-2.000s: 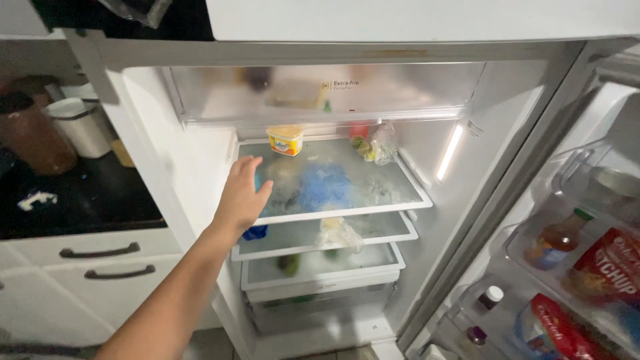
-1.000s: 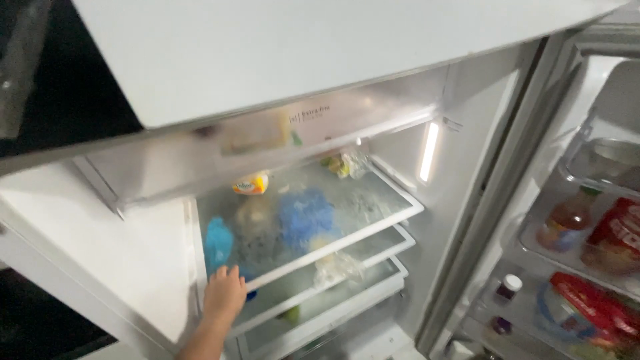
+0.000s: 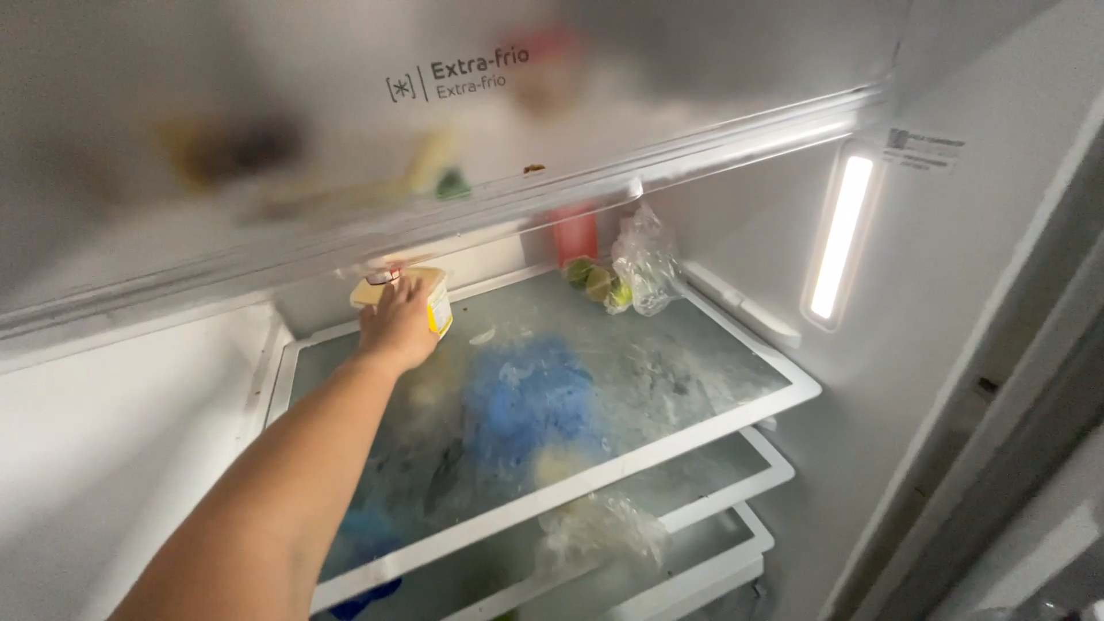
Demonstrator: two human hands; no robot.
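Deep in the refrigerator, my left hand [image 3: 399, 323] is closed around a yellow and white plastic tub [image 3: 440, 312] at the back left of the top glass shelf [image 3: 655, 362]. Its fingers lie over the tub's lid and side. My right hand is out of the frame. At the back right of the same shelf, green limes [image 3: 595, 280] lie beside a clear plastic bag [image 3: 647, 259], with a red container [image 3: 576, 235] behind them. A blue shape shows blurred through the glass.
Above the shelf hangs a translucent drawer [image 3: 328, 147] with blurred items inside. Lower shelves [image 3: 724, 492] hold a crumpled clear bag [image 3: 599, 530] and a dark blue item [image 3: 366, 598]. A lit lamp strip [image 3: 842, 237] runs up the right wall.
My left hand has moved from the shelf's front left edge to the tub at the back and taken hold of it. The view has come much closer to the shelf.
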